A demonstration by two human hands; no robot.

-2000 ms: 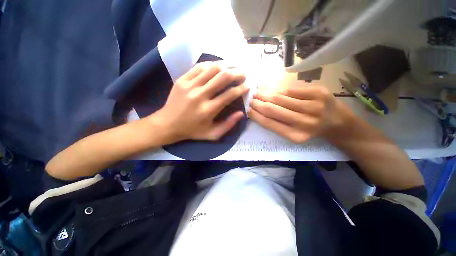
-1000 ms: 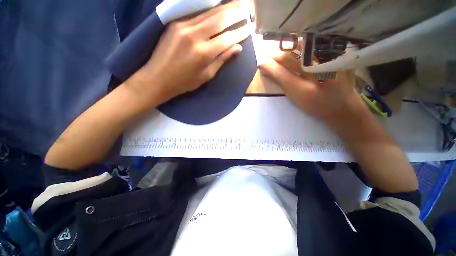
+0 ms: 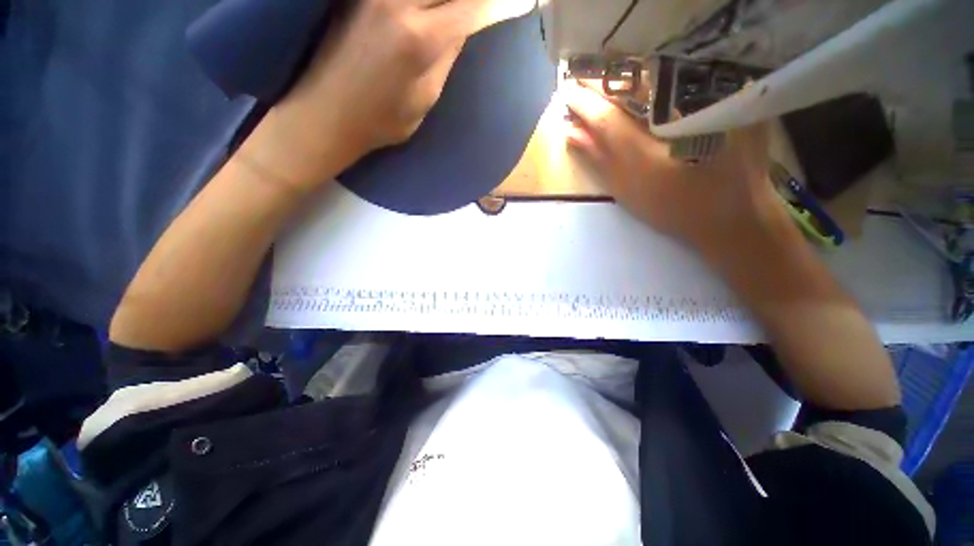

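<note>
A navy fabric panel (image 3: 470,139) with a curved edge lies left of the needle area, partly cut off by the top edge. My left hand (image 3: 401,64) lies on the panel, its fingertips near the top edge of the picture. The cream sewing machine head (image 3: 790,43) covers the top right. My right hand (image 3: 673,176) is under the machine head, right of the lit presser foot area; its fingers are bent and partly blurred, and it shows no clear hold on anything.
A large navy pile (image 3: 96,181) fills the left. Thread snips (image 3: 808,208) and a dark pad (image 3: 842,144) lie right of my right hand. Shears (image 3: 940,240) lie at the far right. Ruler marks (image 3: 481,306) run along the table's front. A blue basket (image 3: 935,389) stands below right.
The navy panel and my left hand have moved away from me, towards the top edge. My right hand has moved under the machine head. The white piece no longer shows.
</note>
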